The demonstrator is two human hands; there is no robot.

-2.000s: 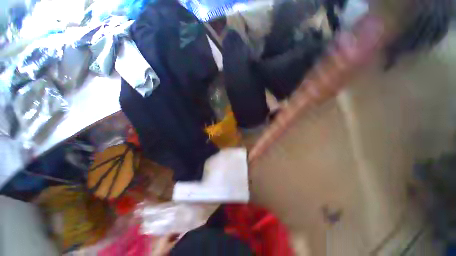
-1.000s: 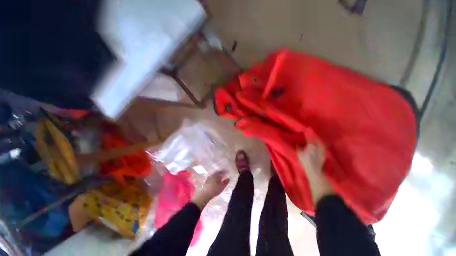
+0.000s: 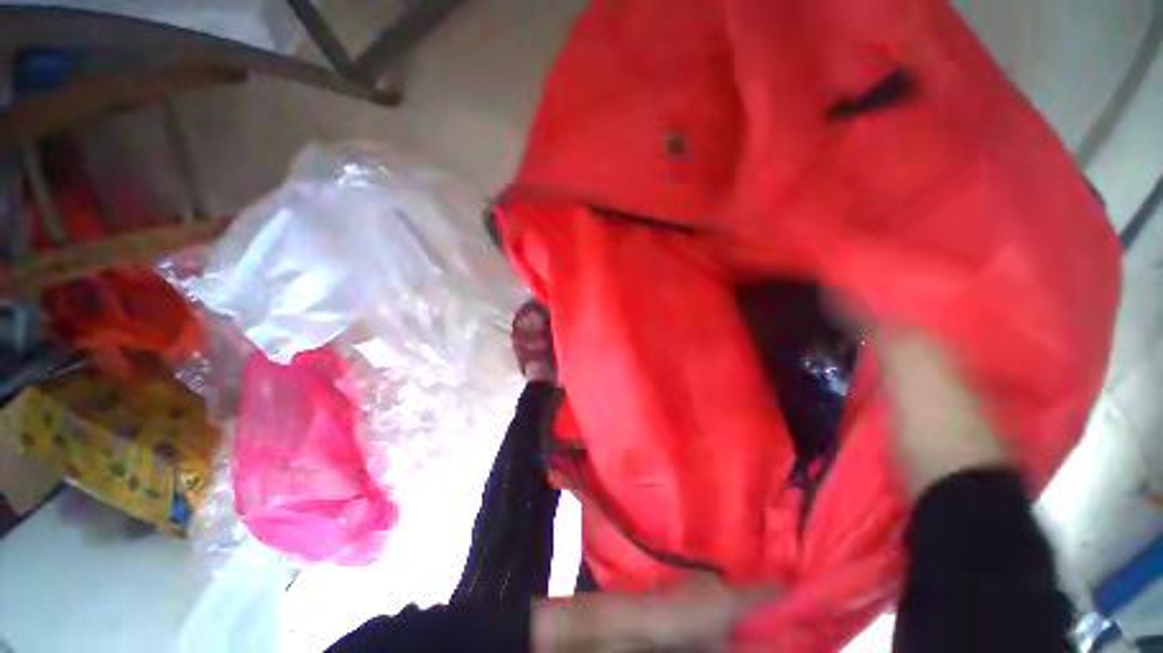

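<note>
The large red sack fills the middle and right, its opening facing me. Inside the opening a dark, shiny bundle shows; what it is cannot be told. My right hand is blurred at the right edge of the opening, its fingers partly hidden by the sack. My left hand is low in the picture, blurred, with its fingers closed at the sack's lower edge.
A clear and white plastic heap lies on the floor at left, with a pink plastic bag on it. A yellow printed bag and an orange-red bag lie further left. Metal legs stand at the top left.
The red sack is nearer and its opening is spread, showing dark contents. My left hand has moved right, from near the plastic to the sack's lower edge. My right hand has moved to the opening.
</note>
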